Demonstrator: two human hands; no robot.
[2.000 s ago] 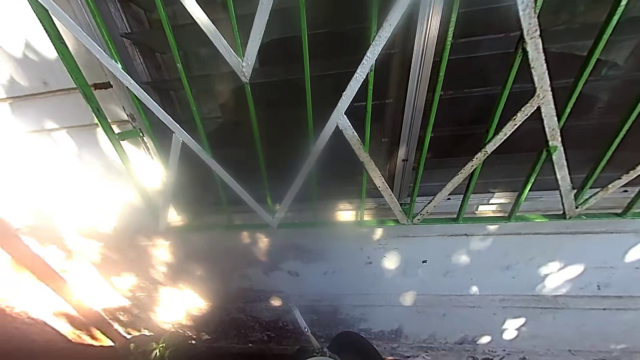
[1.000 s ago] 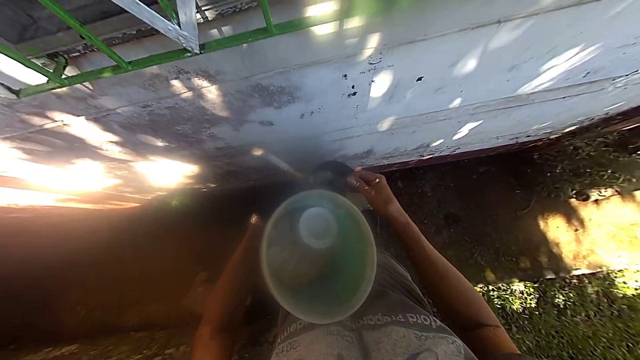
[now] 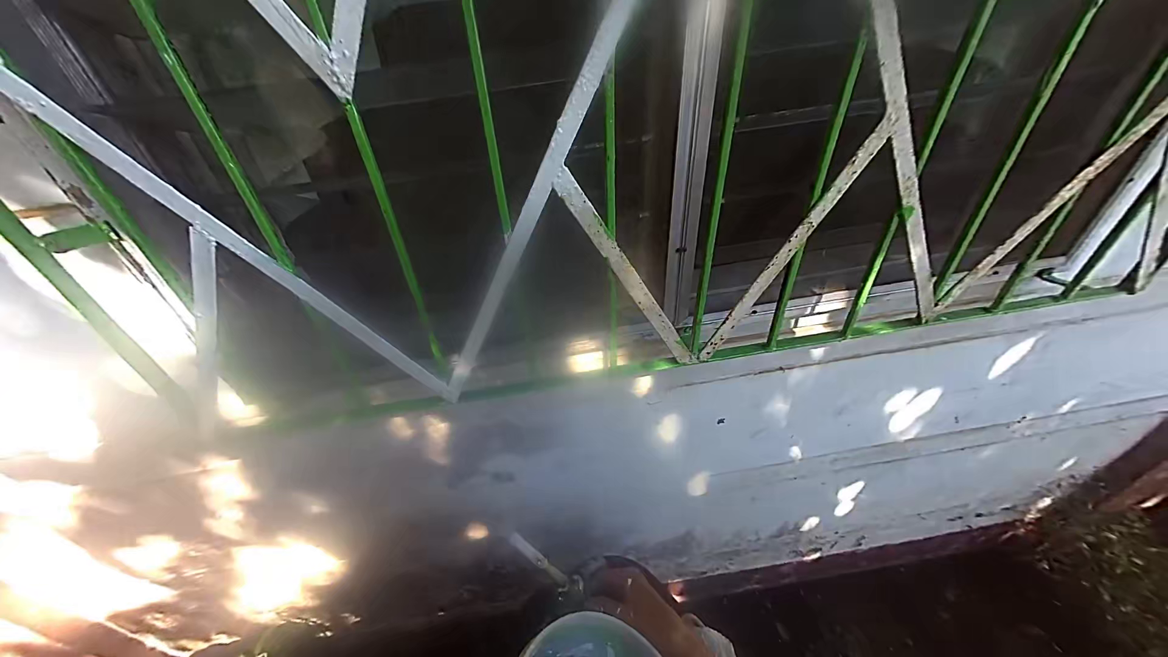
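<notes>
My right hand [image 3: 643, 607] is at the bottom edge, blurred and partly cut off, its fingers against a dark rounded object [image 3: 610, 568]. A thin pale rod [image 3: 538, 557] sticks out up and left beside it, in front of the wall. Below the hand a pale, glossy domed thing [image 3: 589, 636] shows only its top; its kind is unclear. Nowhere in this view is my left hand visible. Above stands a metal window grille with green upright bars [image 3: 730, 173] and diagonal flat bars, some silvery white [image 3: 511, 265], others rust-speckled [image 3: 623, 269].
Behind the grille are dark window panes [image 3: 411, 155] and a pale frame post [image 3: 693, 155]. A grey-white wall [image 3: 821, 411] with sun spots runs below it. Strong glare fills the lower left. Plants [image 3: 1095, 557] grow at the lower right by the wall's foot.
The view has swung down to the wall and back up to the grille. Both forearms and the left hand, visible one second ago, are out of sight, apart from part of the right hand.
</notes>
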